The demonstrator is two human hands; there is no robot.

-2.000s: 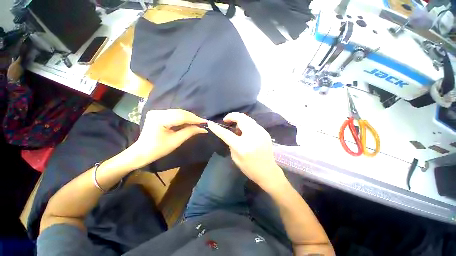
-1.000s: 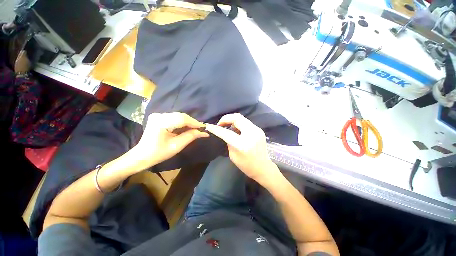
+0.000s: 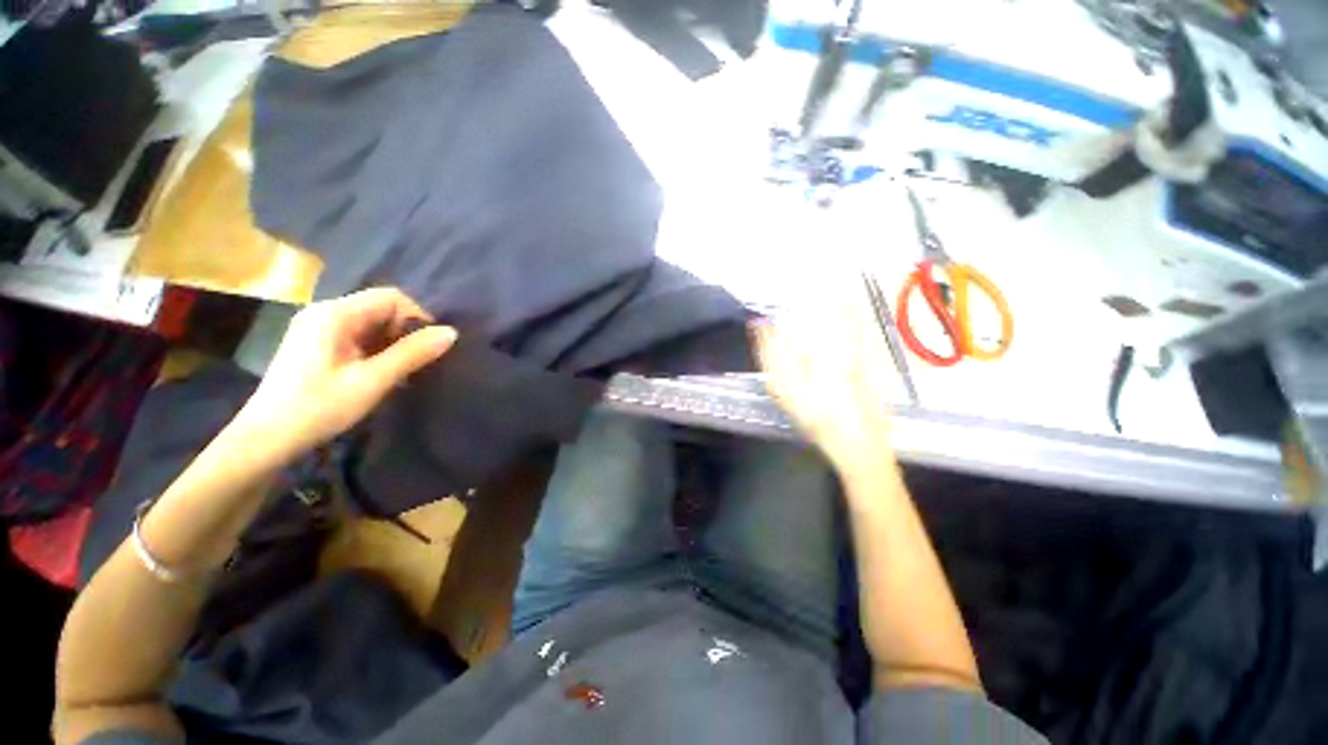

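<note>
A large dark garment piece (image 3: 481,189) lies over the table and hangs over its front edge toward the lap. My left hand (image 3: 357,357) pinches the cloth at its near left part, thumb and forefinger together. My right hand (image 3: 830,379) is off the cloth, over the table's front edge, blurred and washed out by glare. It looks open, with nothing seen in it. A thin metal tool (image 3: 890,338), perhaps tweezers, lies just right of it. Scissors (image 3: 954,309) with a red and an orange-yellow handle lie farther right.
The white and blue JACK sewing machine (image 3: 990,102) stands at the back right. A measuring tape (image 3: 699,402) runs along the front edge. A small dark curved piece (image 3: 1120,387) and a black pad (image 3: 1247,390) are at right. Brown cardboard (image 3: 219,233) and a phone (image 3: 143,185) are at left.
My hands, together at the cloth before, are now apart; the right one has moved right. The thin tool now shows on the table. The view has shifted right.
</note>
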